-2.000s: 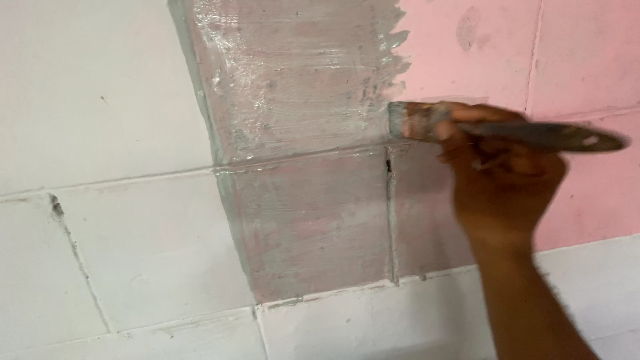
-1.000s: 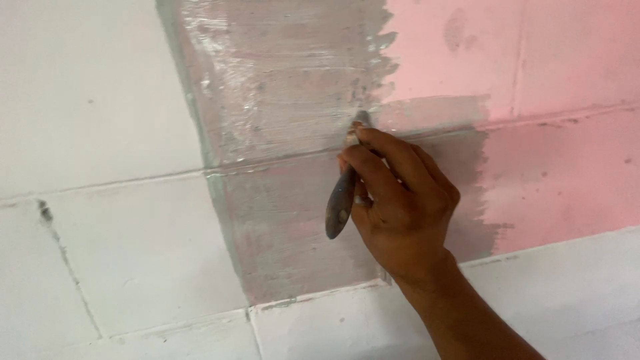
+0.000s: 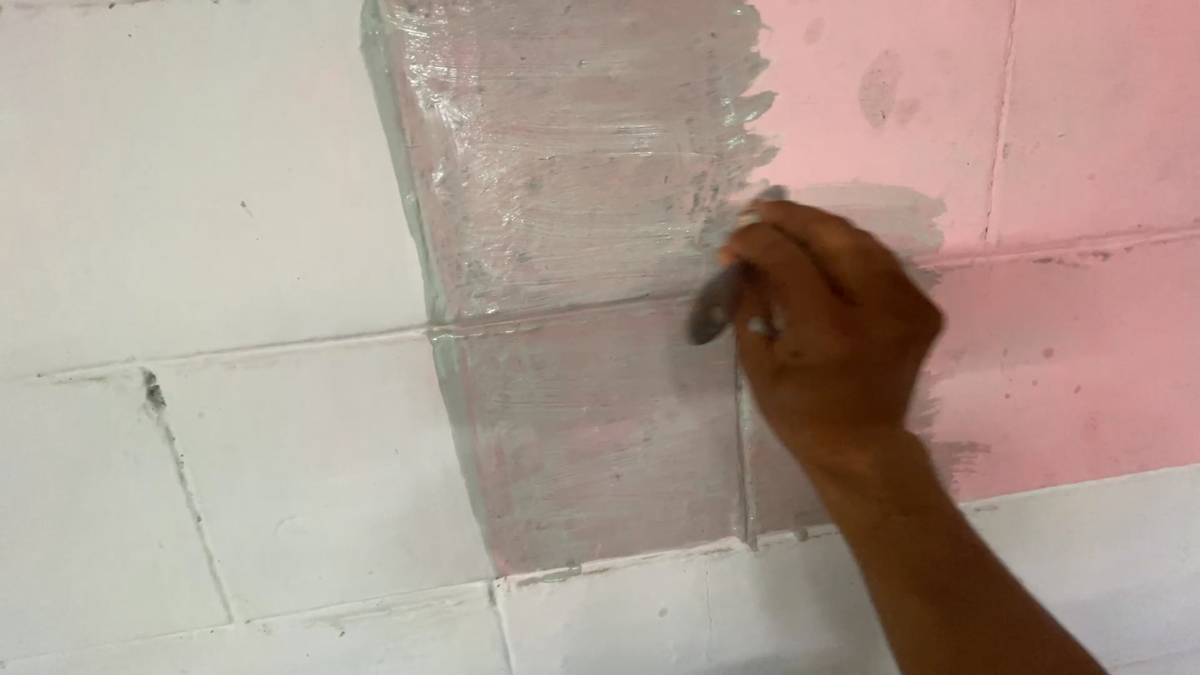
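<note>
My right hand (image 3: 834, 319) is closed around a paintbrush (image 3: 714, 309), whose dark handle end points down and left. The brush's tip shows only slightly above my fingers, near the ragged upper right edge of the grey paint. Wet grey paint (image 3: 572, 216) coats part of a block wall, with pink showing faintly through and shiny streaks at its left. A thin grey swath runs right from my knuckles over the pink paint (image 3: 891, 94). My left hand is out of view.
White-painted blocks (image 3: 206, 187) border the grey paint on the left, and a white course (image 3: 637, 619) runs below it. Mortar joints cross the wall. A small dark chip (image 3: 153, 389) marks a joint at the left.
Two seconds ago the brush pointed left with its handle to the right; now its handle points down-left. A grey swath and more grey below the joint now show over pink on the right.
</note>
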